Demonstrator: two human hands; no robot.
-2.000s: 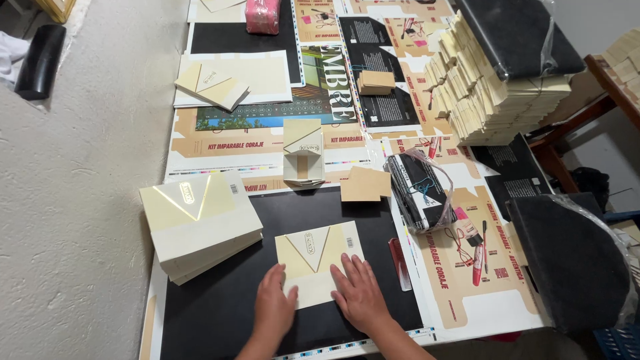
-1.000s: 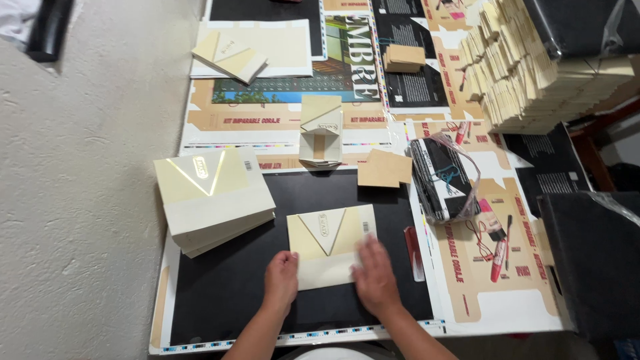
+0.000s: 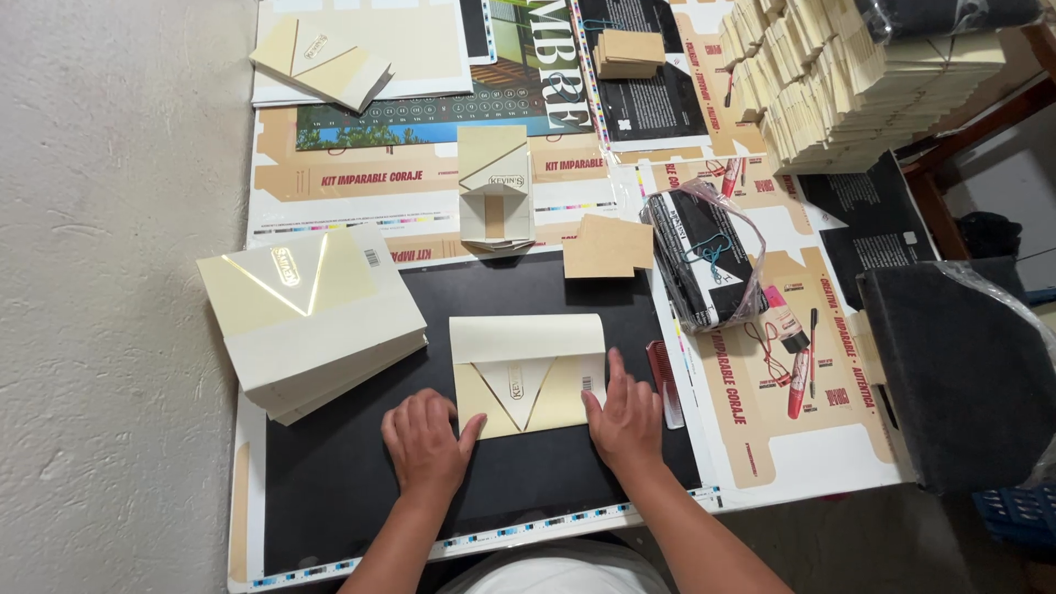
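Observation:
A cream flat paper bag [image 3: 528, 375] with a gold V design lies on a black sheet [image 3: 355, 487], a folded flap across its far edge. My left hand [image 3: 429, 441] rests at the bag's near left corner, thumb on the edge, fingers apart. At the right edge is my right hand [image 3: 625, 417], its thumb touching the bag and index finger stretched out. Neither hand grips it. To the left stands a stack of similar cream bags [image 3: 305, 322]. Beyond the bag sits a partly opened one [image 3: 495, 190], near brown cardboard pieces [image 3: 606, 247].
A red comb [image 3: 664, 384] lies right of my right hand. Past it are a plastic-wrapped black bundle [image 3: 705, 256] and a tall stack of cream pieces [image 3: 850, 91]. A black padded object [image 3: 965, 379] is at the right, a white wall [image 3: 107, 297] at the left.
The bag's printed face lay flat and uncovered before; a plain flap now lies across its far edge and the V points toward me. My hands have shifted to its lower left corner and right edge.

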